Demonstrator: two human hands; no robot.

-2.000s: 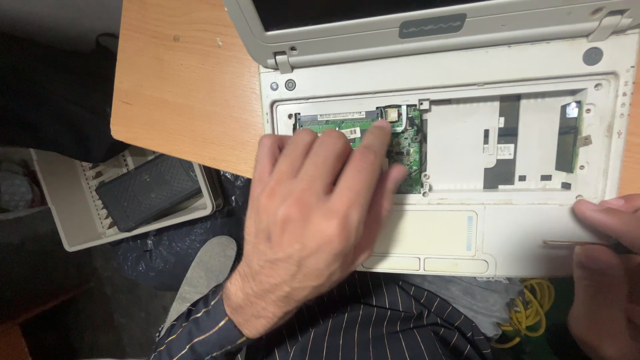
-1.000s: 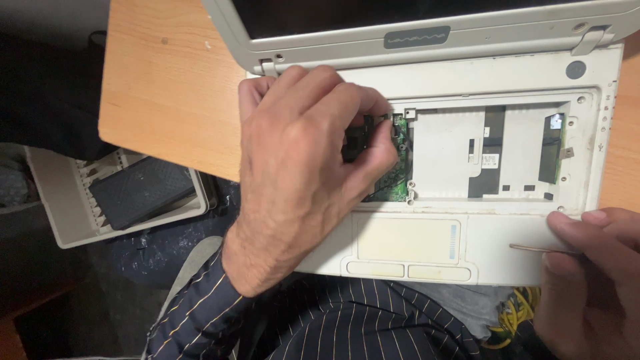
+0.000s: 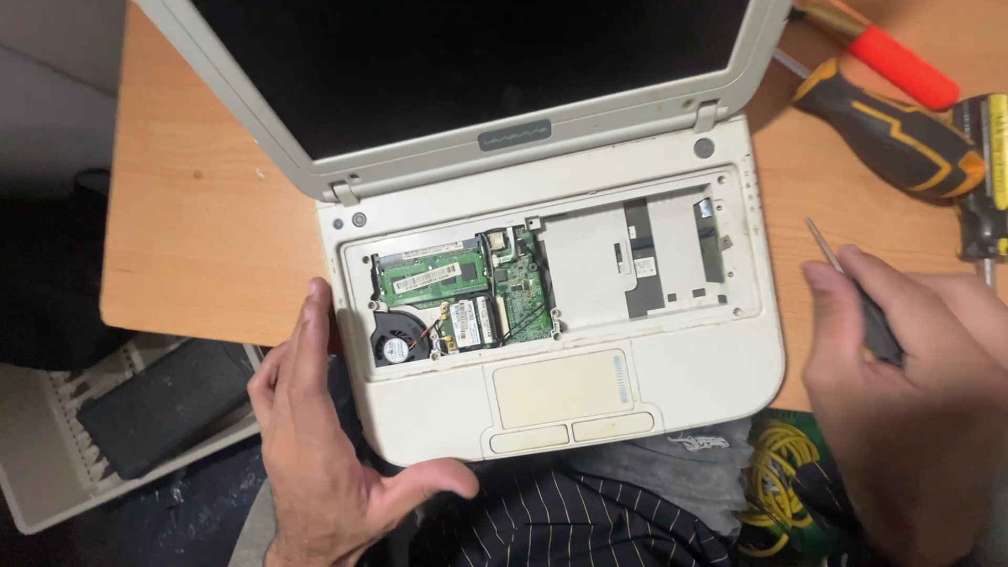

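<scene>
A small white laptop [image 3: 701, 378] lies with its lid raised and its keyboard opening uncovered. At the opening's left side show a green memory module [image 3: 433, 277], a cooling fan [image 3: 400, 339] and a small wireless card [image 3: 472, 321]; a white panel with dark gaps fills the right side. My left hand [image 3: 331, 441] is spread at the laptop's lower left corner, fingers along its left side and thumb near the front edge, holding nothing. Right of the laptop, my right hand [image 3: 898, 346] grips a thin screwdriver [image 3: 874, 311], its tip pointing up and left.
A black-and-orange screwdriver [image 3: 890, 130], a red-handled tool [image 3: 902, 67] and a black-and-yellow tool [image 3: 984, 173] lie at the table's upper right. Below the wooden table [image 3: 189, 189], a white bin [image 3: 47, 504] holds a dark flat object [image 3: 165, 405]. Yellow cable [image 3: 776, 480] is coiled at lower right.
My left hand has moved from over the circuit board to the laptop's lower left corner, uncovering the memory module, card and fan. My right hand, with the screwdriver, is now off the palm rest.
</scene>
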